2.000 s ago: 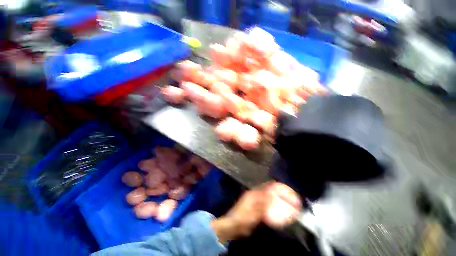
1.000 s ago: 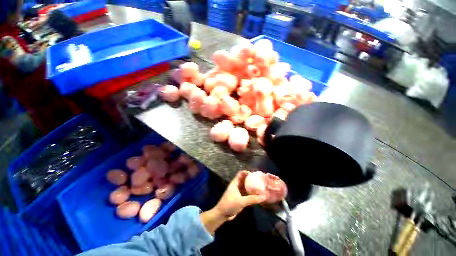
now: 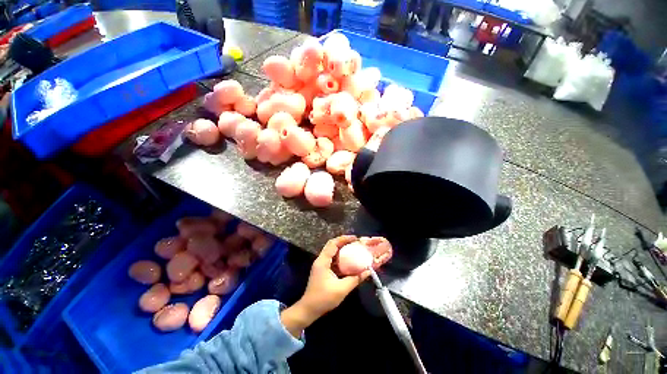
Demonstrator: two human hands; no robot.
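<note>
My left hand (image 3: 320, 286), in a light blue sleeve, holds a flesh-pink hollow doll head (image 3: 356, 258) over the bench's front edge, its open side turned to the right. The silvery shaft of a hand iron (image 3: 393, 314) rises from the bottom edge of the picture, and its tip meets the lower right of the doll head. Whether the tip is inside the opening is hard to tell. My right hand is out of the picture. A large heap of pink doll heads (image 3: 322, 109) lies on the bench behind.
A black drum-shaped fan (image 3: 439, 157) stands right by my left hand. A blue bin (image 3: 95, 330) with pink pieces is at lower left, beside another bin (image 3: 14, 325) of dark shiny stuff. Two wooden-handled irons (image 3: 573, 298) lie at right. Blue tray (image 3: 124, 91) over red tray at left.
The view has turned, so the bench, bins and fan sit further left and the wooden-handled irons show fully. My left hand keeps hold of the doll head, and the shaft stays against it.
</note>
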